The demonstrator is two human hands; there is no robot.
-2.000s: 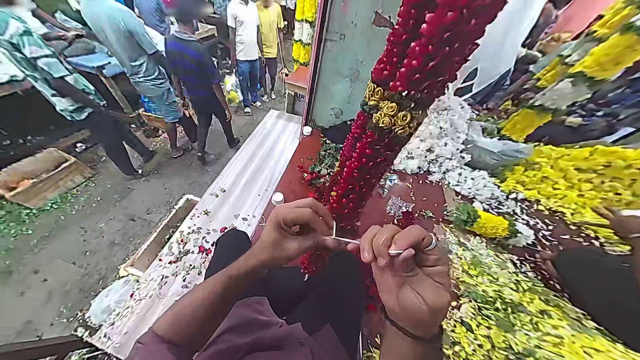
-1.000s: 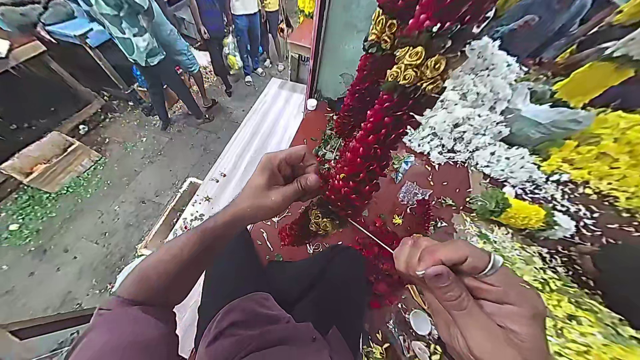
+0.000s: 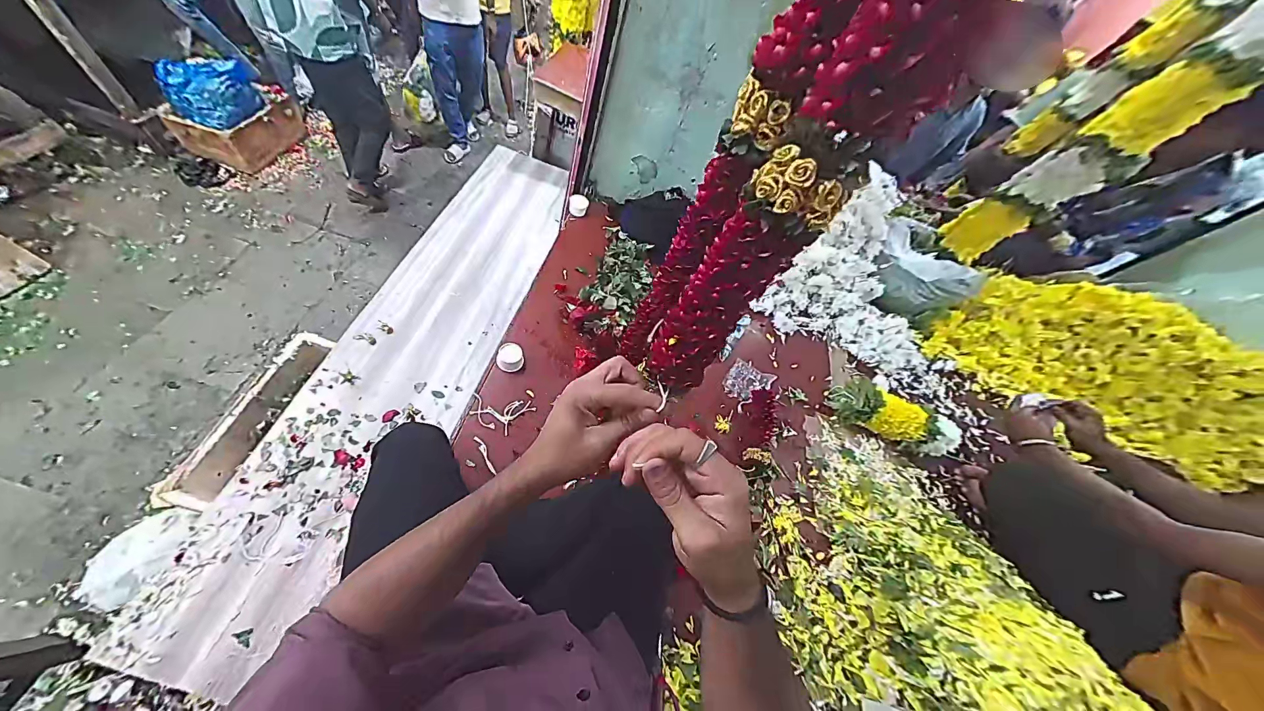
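Note:
Both of my hands are close together over my lap, just below the lower end of a hanging red flower garland [image 3: 706, 296] with bands of gold roses [image 3: 785, 183]. My left hand [image 3: 597, 420] pinches a short piece of white string [image 3: 662, 398] between thumb and fingertips. My right hand [image 3: 696, 494], with a ring on one finger, is curled around the string, and a white end shows by its thumb. The string between the hands is mostly hidden. Loose white string pieces [image 3: 504, 413] lie on the red surface to the left of my hands.
A red platform [image 3: 533, 326] holds green leaves [image 3: 620, 281] and a white cap [image 3: 510, 357]. White flowers [image 3: 839, 281] and yellow petals [image 3: 1116, 365] are heaped at right, near a seated co-worker's hands [image 3: 1052, 425]. A white board [image 3: 434, 286] runs along the left. People stand beyond it.
My hands were apart one second ago with the string stretched between them; now they are close together. The right hand has come in toward the left.

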